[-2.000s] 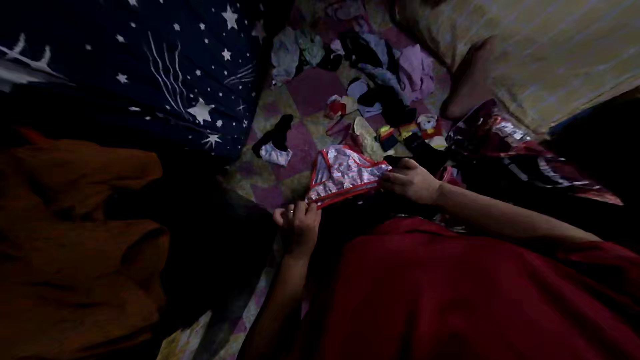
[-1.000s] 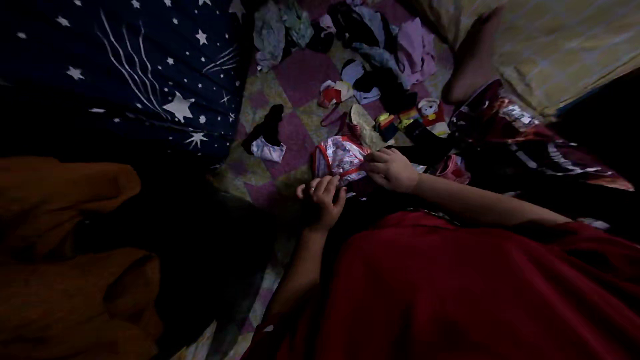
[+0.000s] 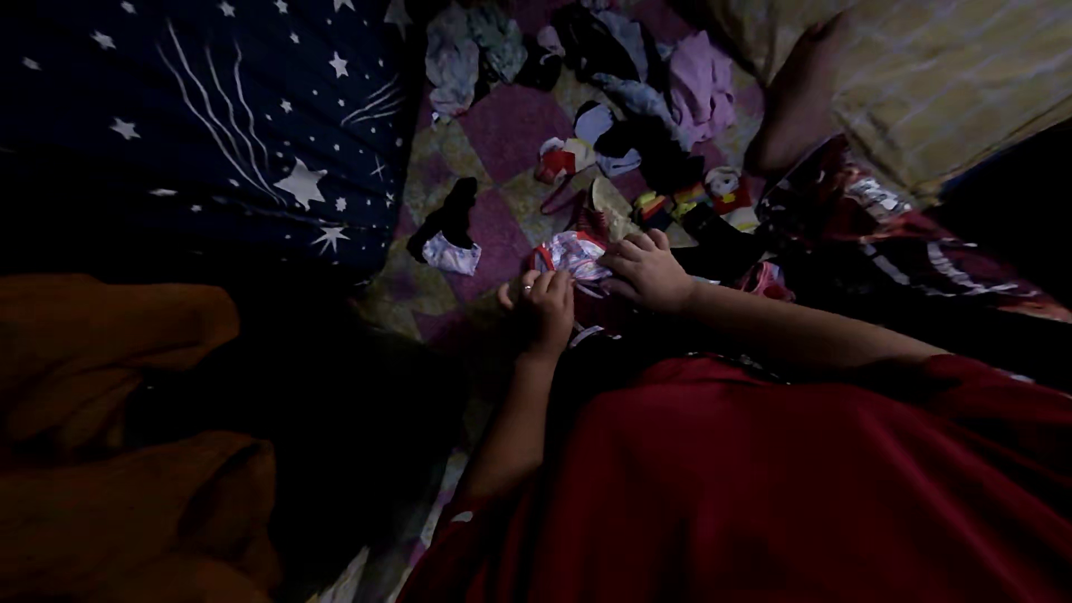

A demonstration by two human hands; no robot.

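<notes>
A pair of printed underpants with red trim (image 3: pixel 576 254) lies bunched between my two hands, low in front of my red garment. My left hand (image 3: pixel 546 308), with a ring on one finger, touches its near left edge. At its right side is my right hand (image 3: pixel 649 270), the fingers bent over the cloth; whether they pinch it is too dark to tell. Just beyond lie a beige cloth piece (image 3: pixel 612 207) and a red striped cloth (image 3: pixel 591 224). To the left, a black and pale printed garment (image 3: pixel 452 253) rests on the checked floor covering (image 3: pixel 512 134).
Small clothes lie heaped at the top, among them a pink garment (image 3: pixel 702 88) and a grey one (image 3: pixel 452 59). A bare foot (image 3: pixel 796 105) is at the upper right by a yellow cloth (image 3: pixel 955 75). Star-patterned navy fabric (image 3: pixel 251 126) and orange-brown cloth (image 3: pixel 109 352) border the left.
The underpants, spread out between my hands two seconds ago, are now bunched smaller. My hands have come closer together around them.
</notes>
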